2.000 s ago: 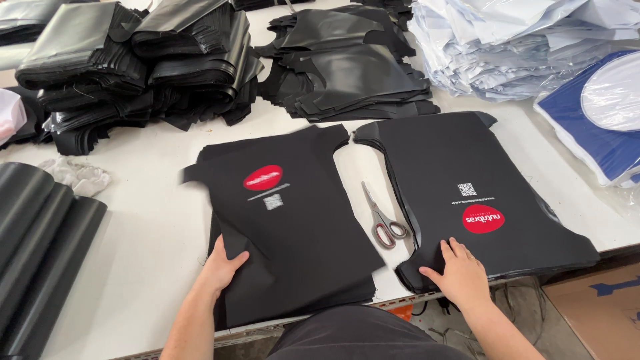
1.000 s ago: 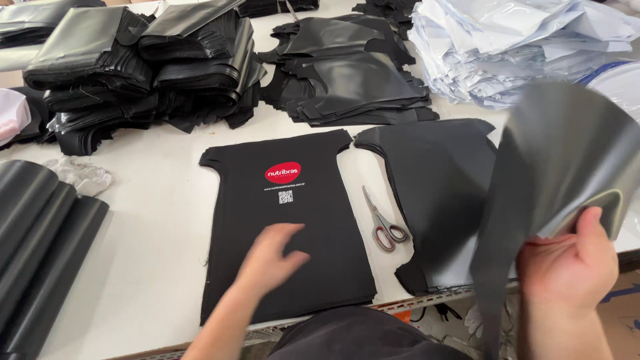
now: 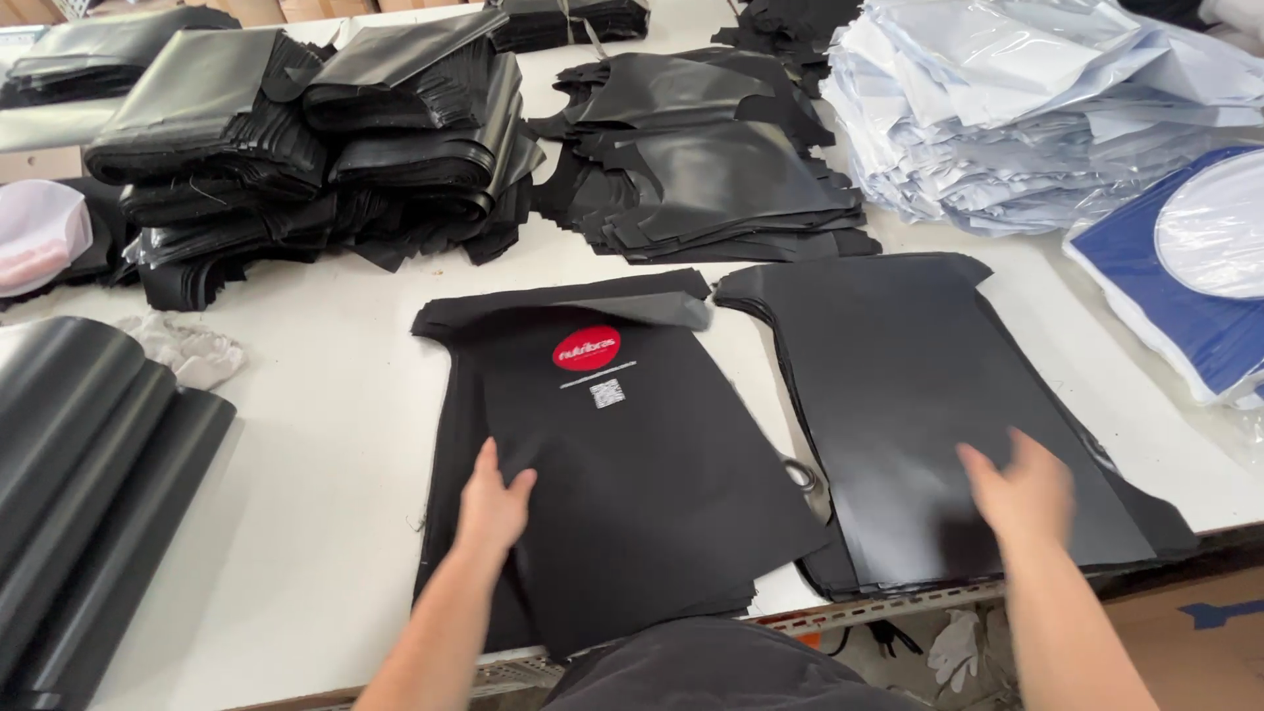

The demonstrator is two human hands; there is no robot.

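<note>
A black fabric panel (image 3: pixel 652 484) with a red oval logo and a printed code lies askew on the left stack of cut panels, its upper edge curled. At its left side is my left hand (image 3: pixel 494 504), thumb and fingers apart; whether it pinches the fabric is not plain. Over the right stack (image 3: pixel 889 375), whose top panel shows a plain shiny black face, my blurred right hand (image 3: pixel 1022 489) is spread with nothing in it. Between the stacks only a handle of the scissors (image 3: pixel 802 475) shows; the rest is covered by the skewed panel.
Black rolls (image 3: pixel 109 494) lie at the left. Folded black bundles (image 3: pixel 217 118) and further cut black pieces (image 3: pixel 721 188) stand behind. Plastic-wrapped pale sheets (image 3: pixel 987 118) and a blue-and-white wrapped item (image 3: pixel 1175 267) are at right. A cardboard box (image 3: pixel 1195 642) is below the table edge.
The dark sheet my right hand held up a second ago has left it, and a plain face now tops the right stack. The left stack's printed panel now lies askew, partly over the scissors.
</note>
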